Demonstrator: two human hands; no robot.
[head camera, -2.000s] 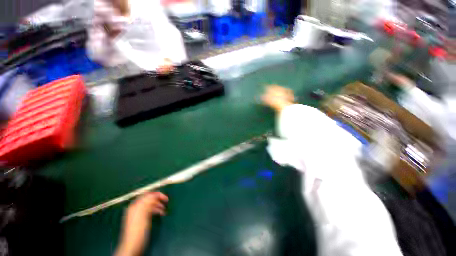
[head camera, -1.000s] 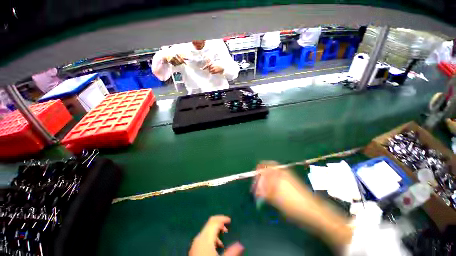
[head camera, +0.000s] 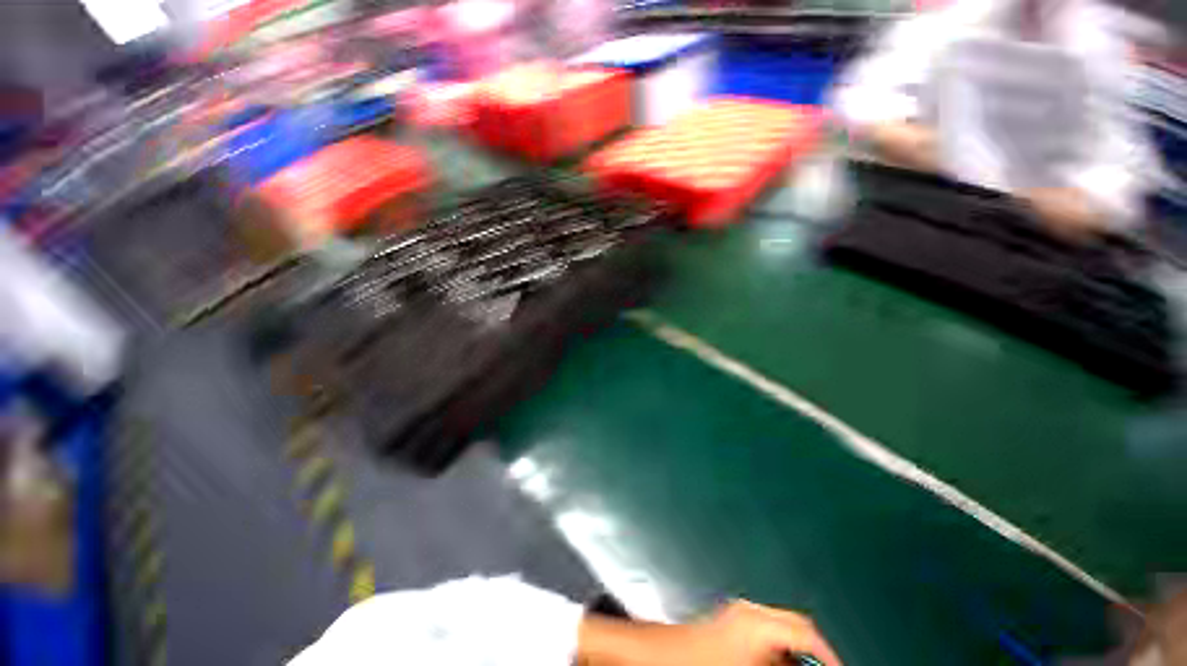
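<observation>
My left hand (head camera: 755, 635) is at the bottom edge, partly cut off, below a white sleeve. Its fingers close on a small dark unit (head camera: 806, 660) with a teal glint, mostly cut off by the edge. A blurred part of my right hand (head camera: 1168, 640) shows in the bottom right corner; its fingers and anything in them cannot be made out. The black foam tray (head camera: 430, 377), with rows of metal-tipped units, lies at the left end of the green bench (head camera: 677, 442), away from both hands.
Red compartment trays (head camera: 709, 156) stand behind the foam tray. A black slotted tray (head camera: 1002, 273) lies at the back right, with a person's hand (head camera: 1067, 211) over it. A pale seam (head camera: 898, 462) crosses the bench. Grey floor with yellow-black marking (head camera: 326, 481) is at left.
The view has swung left, so the foam tray and red trays sit further right in it. The cardboard box and wipes have left view. My right hand has shifted to the right edge.
</observation>
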